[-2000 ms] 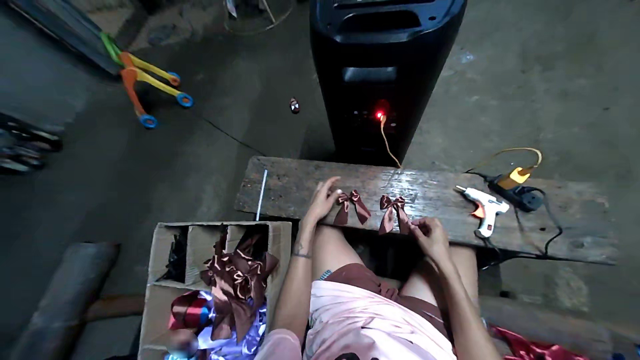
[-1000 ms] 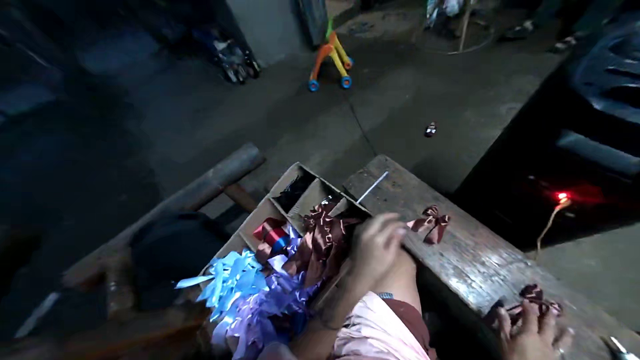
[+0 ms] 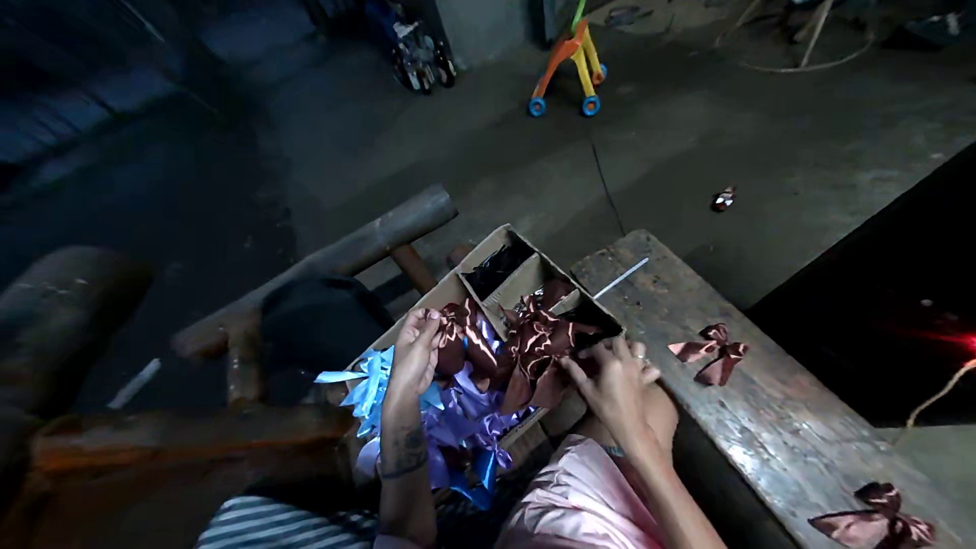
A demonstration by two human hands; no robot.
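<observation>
A divided cardboard box (image 3: pixel 549 263) holds a heap of brown satin ribbon bows (image 3: pixel 537 335), with purple ribbon bows (image 3: pixel 465 408) and light blue ribbon bows (image 3: pixel 372 389) at its lower left. My left hand (image 3: pixel 415 351) pinches a brown bow (image 3: pixel 463 343) above the box. At the heap's right edge, my right hand (image 3: pixel 618 377) touches the brown ribbons with its fingers bent; whether it grips one is unclear. One brown bow (image 3: pixel 713 353) lies on the wooden bench (image 3: pixel 778 396), and another brown bow (image 3: pixel 877 518) lies nearer its lower right end.
A thin white stick (image 3: pixel 621 278) lies on the bench's far end. Beyond the bench stands a black speaker (image 3: pixel 877 305) with a red light and a cable. A wooden chair frame (image 3: pixel 381 236) is left of the box. A toy walker (image 3: pixel 572 69) stands on the floor.
The view has swung left. My left hand has gone from the bench to the box and now holds a brown bow. My right hand has left the bow on the bench and reached the box.
</observation>
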